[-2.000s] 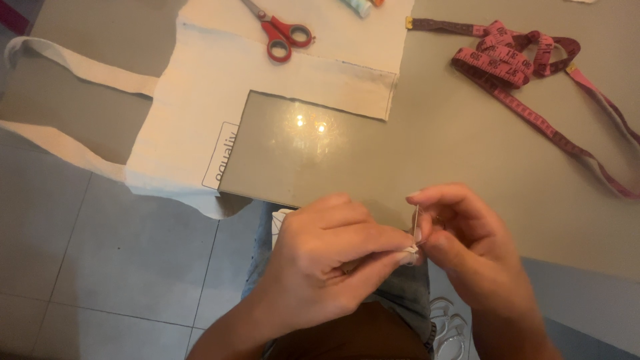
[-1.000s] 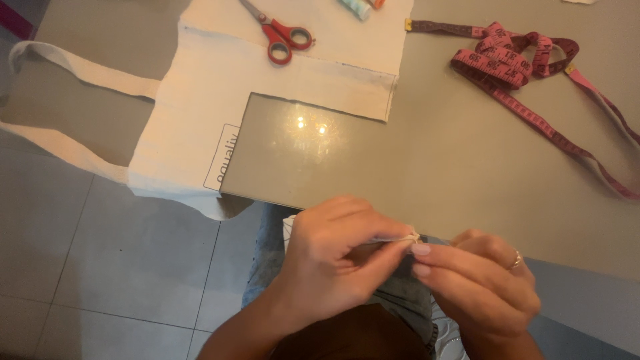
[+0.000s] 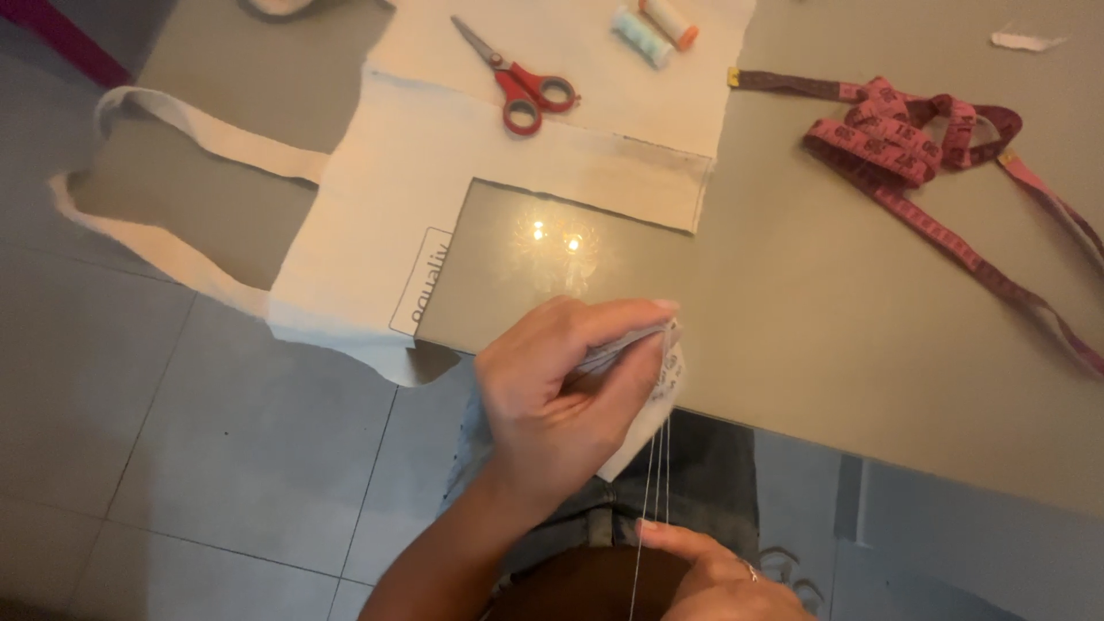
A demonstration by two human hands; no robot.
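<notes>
My left hand (image 3: pixel 573 388) pinches the top of a small piece of white printed fabric (image 3: pixel 660 401) between thumb and fingers, near the table's front edge. Several strands of white thread (image 3: pixel 658 474) run down from the fabric. Lower down, my right hand (image 3: pixel 724 573) touches the strands with an extended fingertip; a ring is on one finger, and the frame's bottom edge cuts the hand off. Whether it holds a needle cannot be seen.
A cut cream cloth bag (image 3: pixel 362 216) with strap handles lies on the table (image 3: pixel 819 345). On it are red-handled scissors (image 3: pixel 522 90) and two thread spools (image 3: pixel 642 36) (image 3: pixel 668 21). A pink tape measure (image 3: pixel 931 224) lies right, a white scrap (image 3: pixel 1026 41) behind it.
My right hand has moved down, away from the left hand, and long strands now show between them. The left hand still pinches the fabric, and more of the printed piece shows.
</notes>
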